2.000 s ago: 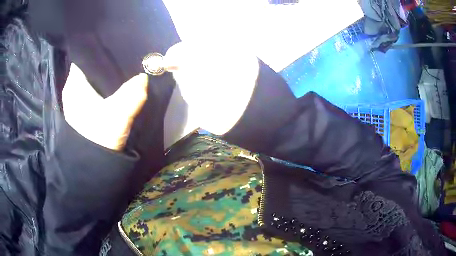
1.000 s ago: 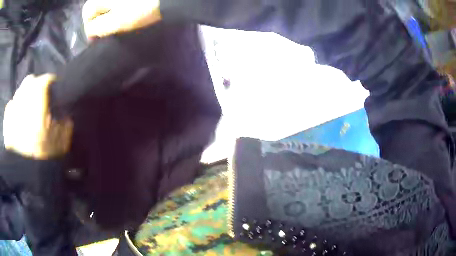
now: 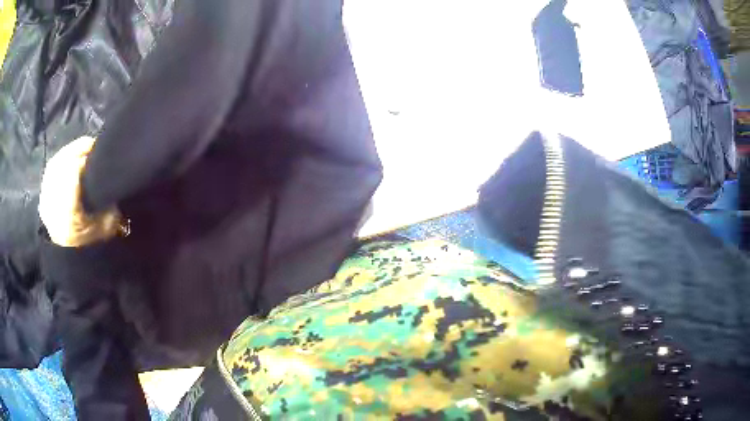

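Observation:
A large black matte garment [image 3: 247, 164] hangs across the left and middle, over the edge of the white table and the lap. My left hand [image 3: 70, 197], at the far left, is closed on the garment's edge; part of its fingers is hidden by the cloth. A small shiny round thing, perhaps a button [image 3: 124, 226], shows just beside the fingertips. My right hand is not seen; the table area is too bright to make out pale things on it. No needle or thread can be made out.
The glaring white table [image 3: 460, 82] has a flat dark phone-like rectangle [image 3: 559, 53] on it. Shiny wrinkled black fabric [image 3: 82, 57] lies at the left. My open zip-edged jacket [image 3: 549, 205] hangs at the right. Grey cloth [image 3: 687, 90] and blue basket mesh [image 3: 650, 167] are beyond the table.
My right hand, earlier at the button and then at the garment's top, has gone out of sight. My left hand stays on the garment at the left. The dark rectangle has come into view.

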